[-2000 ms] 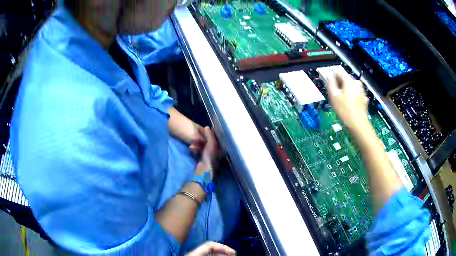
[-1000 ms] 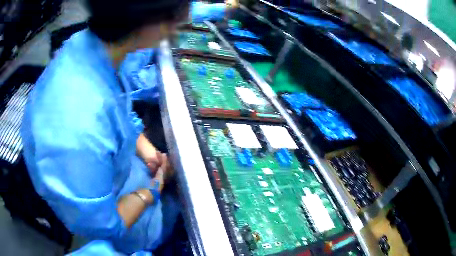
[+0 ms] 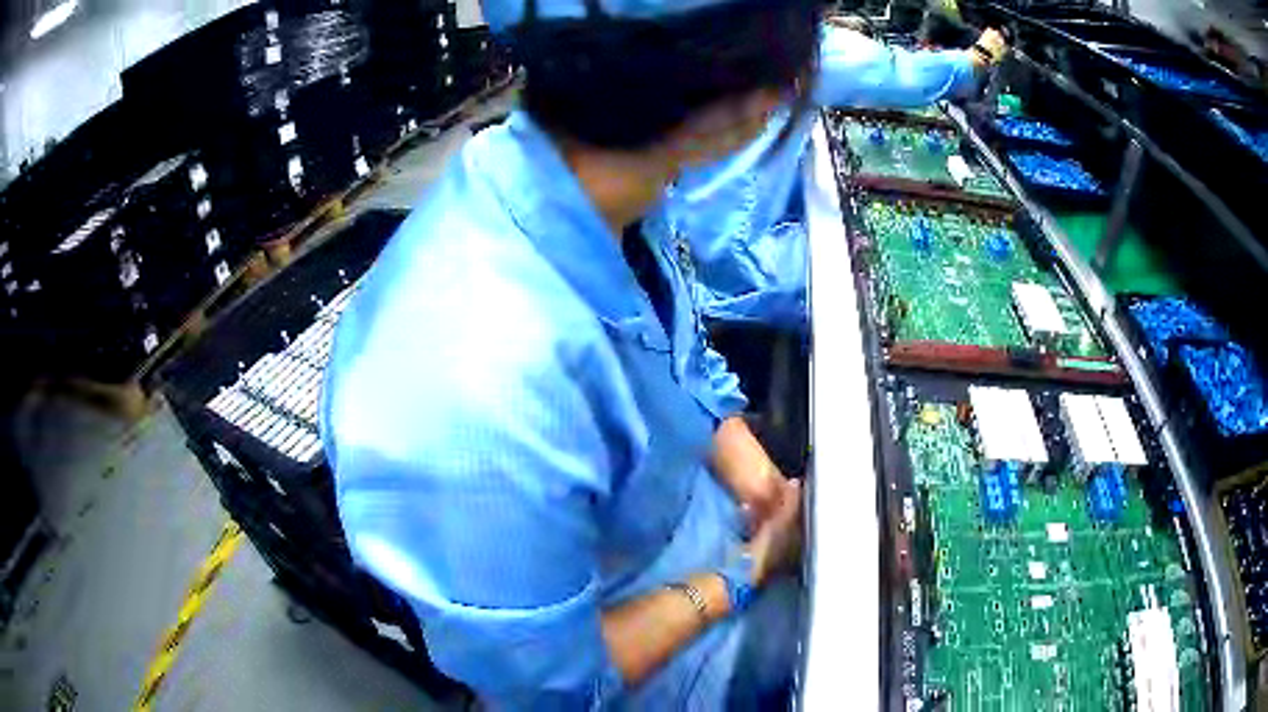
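Note:
Neither of my hands is in the picture. The nearest green circuit board (image 3: 980,598) lies in a black carrier at the lower right, cut off by the bottom edge. Two white blocks (image 3: 1007,424) stand side by side at its far end, with blue blocks (image 3: 1000,492) just below them. Another white block (image 3: 1153,659) stands near its right edge. A red-brown crossbar (image 3: 1001,363) separates it from a second green board (image 3: 960,285) farther up the line.
A seated person in a blue coat (image 3: 473,403) is left of the white rail (image 3: 844,417), hands together. Another person's arm (image 3: 890,70) reaches over the line. Blue-part bins (image 3: 1224,387) are at right; a black crate (image 3: 230,480) and stacked dark crates (image 3: 153,209) are left.
My view has swung left and up the line, showing the floor and crates. One of my hands was over the white blocks two seconds ago and is now out of view.

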